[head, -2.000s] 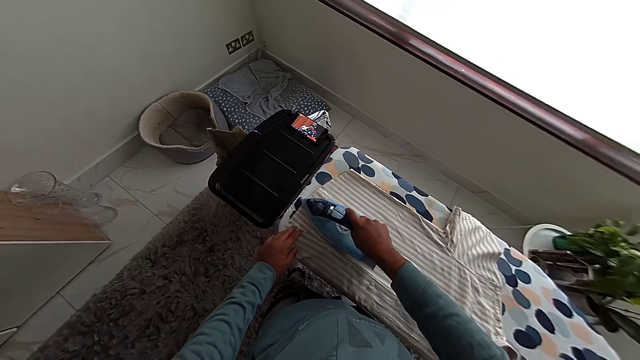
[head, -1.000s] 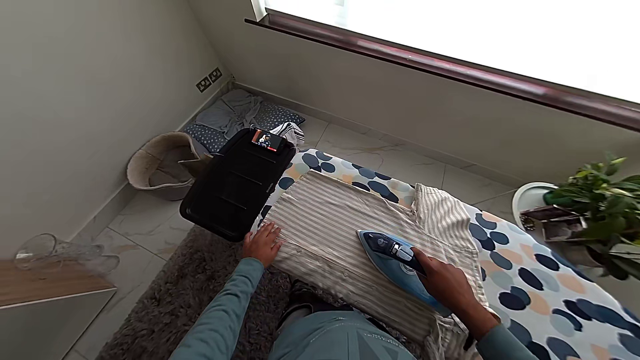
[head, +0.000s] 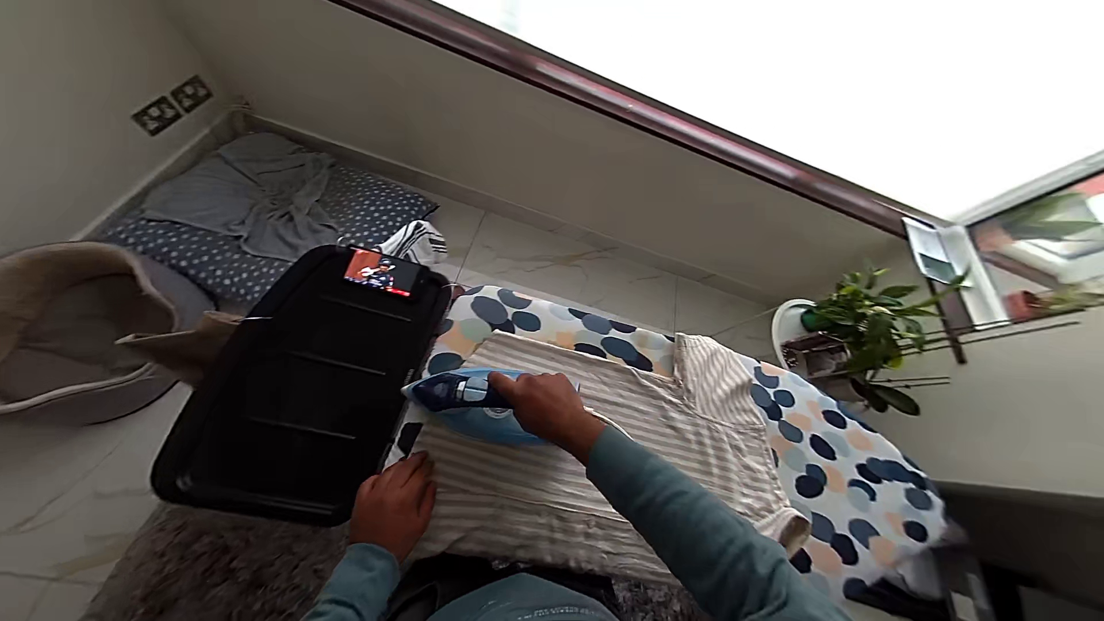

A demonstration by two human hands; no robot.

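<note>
My right hand (head: 545, 405) grips the handle of a blue steam iron (head: 483, 423), whose tip points left at the left end of a beige-and-white striped shirt (head: 604, 457). The shirt lies spread on an ironing board with a dotted cover (head: 828, 466), one sleeve (head: 711, 379) toward the window side. My left hand (head: 395, 504) rests at the shirt's near left edge, beside the iron; whether its fingers pinch the cloth cannot be told. A black plastic lid (head: 302, 388) lies just left of the board, with a lit phone (head: 379, 272) at its far end.
A pet bed (head: 78, 328) and a dotted cushion (head: 371, 207) with a grey cloth (head: 250, 190) lie on the left. A potted plant (head: 871, 328) stands beyond the board's right part. A grey shaggy rug (head: 207, 561) covers the near floor, and wall sockets (head: 172, 105) are at far left.
Since one second ago, the iron in my right hand has moved left over the shirt to its left end. My left hand remains near the shirt's left edge. The view has shifted.
</note>
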